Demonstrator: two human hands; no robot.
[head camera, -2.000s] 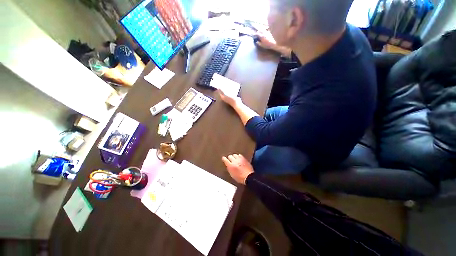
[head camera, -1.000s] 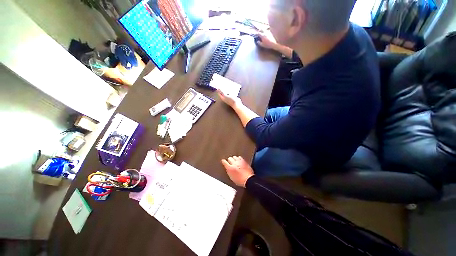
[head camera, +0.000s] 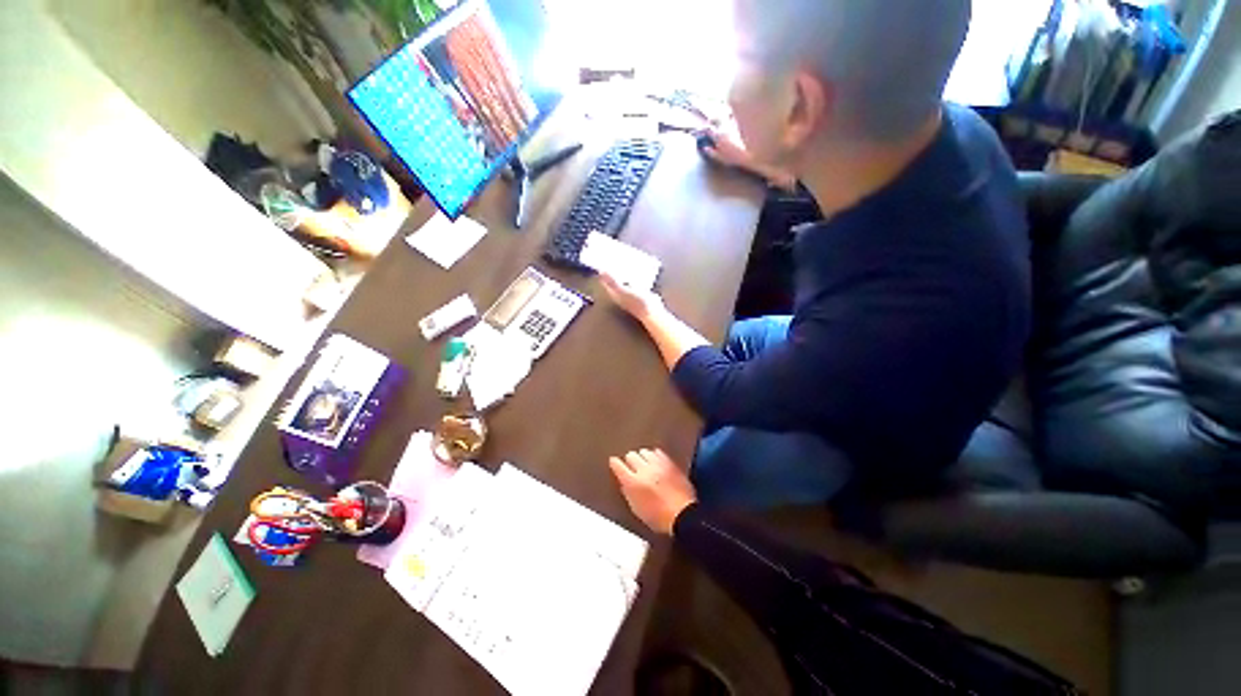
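My right hand (head camera: 653, 490) rests on the near edge of the desk, right of the papers. It holds nothing and its fingers are loosely spread. My left hand is not in view. White printed papers (head camera: 531, 578) lie on the desk just left of my hand, partly over a pink sheet (head camera: 425, 492). A seated person (head camera: 898, 286) holds a pale smartphone (head camera: 622, 260) in the nearer hand, at the near end of the black keyboard (head camera: 607, 200). The person's far hand (head camera: 742, 158) is on a small dark mouse (head camera: 706, 140).
The desk (head camera: 572, 422) also holds a calculator (head camera: 535, 311), paper slips (head camera: 493, 367), a shiny gold-brown object (head camera: 459, 438), a purple box (head camera: 336, 408), a pen cup (head camera: 374, 514) and a monitor (head camera: 456, 102). A black armchair (head camera: 1130, 313) stands at the right.
The view has shifted slightly, so the desk and its things sit lower in the picture. My hand stays on the desk edge. The person still holds the smartphone.
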